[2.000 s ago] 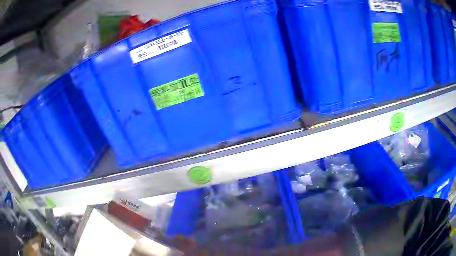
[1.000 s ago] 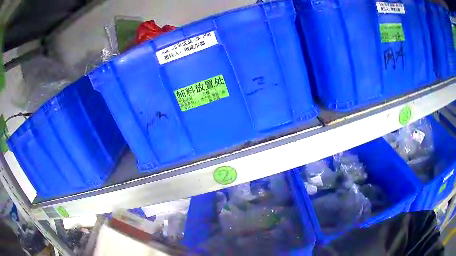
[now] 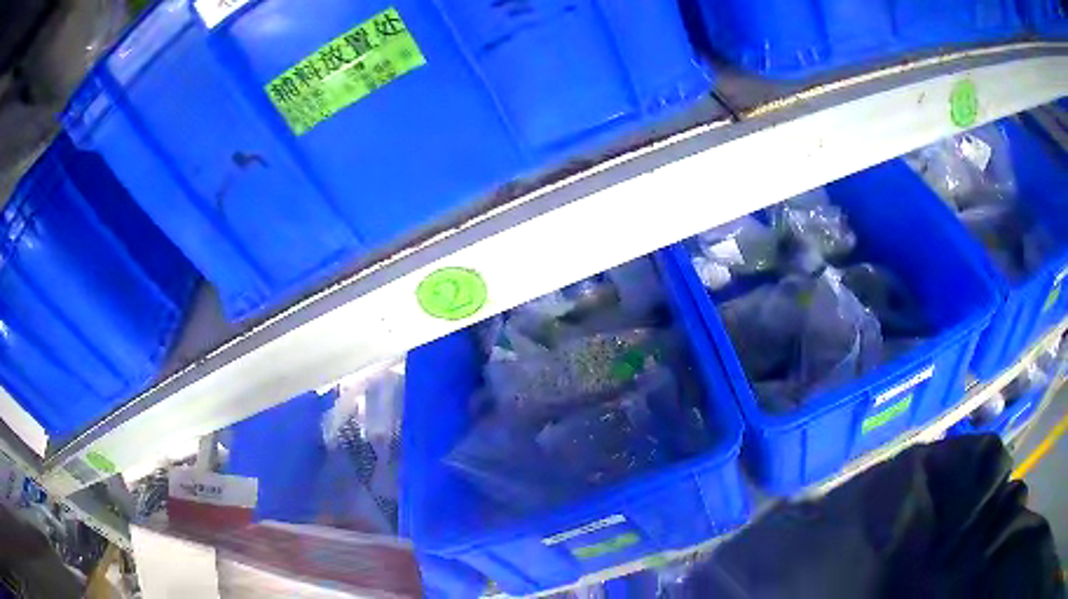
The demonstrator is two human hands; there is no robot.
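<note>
No hand shows. A dark sleeve (image 3: pixel 878 527), blurred, fills the bottom right; its hand cannot be made out. Nearest in front on the lower shelf is an open blue bin (image 3: pixel 574 515) holding crinkled clear plastic bags of parts (image 3: pixel 586 386). A second blue bin (image 3: pixel 861 398) to its right also holds clear bags (image 3: pixel 808 316). At the lower left lie a white and dark red box (image 3: pixel 213 494) and a pale sheet or box (image 3: pixel 173 564), partly cut off by the bottom edge.
A white shelf beam (image 3: pixel 586 240) with round green stickers crosses the view. Large blue bins (image 3: pixel 387 140) stand on the shelf above it. Another blue bin (image 3: pixel 1036 222) is at the right edge. A yellow floor line (image 3: pixel 1040 451) shows at far right.
The view has tilted down: the upper bins and beam sit higher and more of the lower bins shows. The white and red box appears further left. The dark sleeve reaches higher in the picture.
</note>
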